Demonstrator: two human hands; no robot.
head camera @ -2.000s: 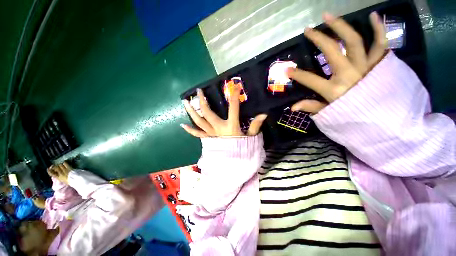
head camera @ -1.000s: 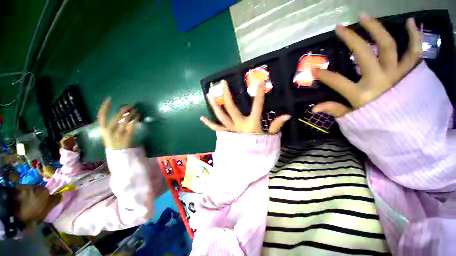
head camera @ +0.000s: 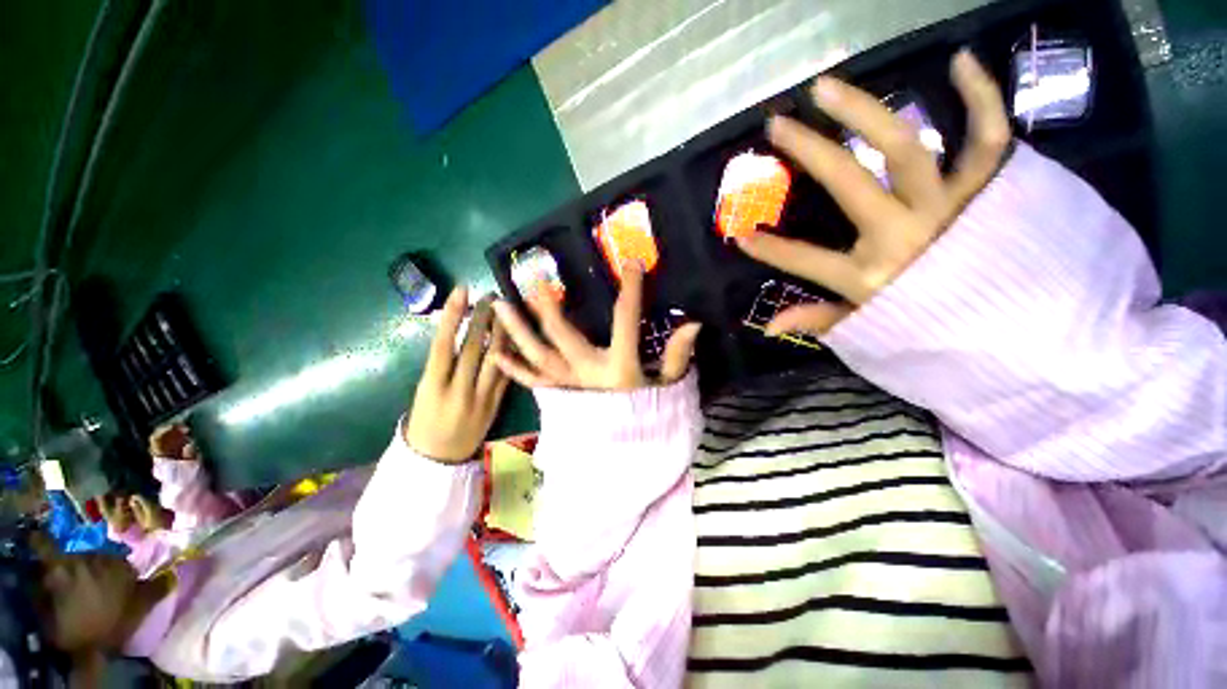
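Note:
A black pocket tray [head camera: 689,182] lies before me with smartwatch units in two rows. Two far-row units, one at the middle [head camera: 752,194] and one further left [head camera: 627,234], show grids mostly orange. The leftmost unit [head camera: 537,272] is partly orange. The far-right unit [head camera: 1052,81] shows a pale screen. A near-row unit [head camera: 787,310] shows a dark grid. My left hand [head camera: 592,343] is spread over the tray's left end, fingertips on the screens, gripping nothing. My right hand [head camera: 895,195] is spread over the right part, one fingertip at the lower edge of the middle unit.
A neighbouring person's hand [head camera: 460,384] reaches in beside my left hand. A loose dark unit [head camera: 413,283] lies on the green bench [head camera: 310,229]. A beige strip [head camera: 673,81] and blue mat [head camera: 464,54] lie beyond the tray. Another black tray [head camera: 168,364] is far left. A red tray [head camera: 506,592] is partly covered.
The neighbour's hand has moved right, next to my left hand, and a loose unit now shows on the bench. Orange covers more of the middle and second units' screens than two seconds ago.

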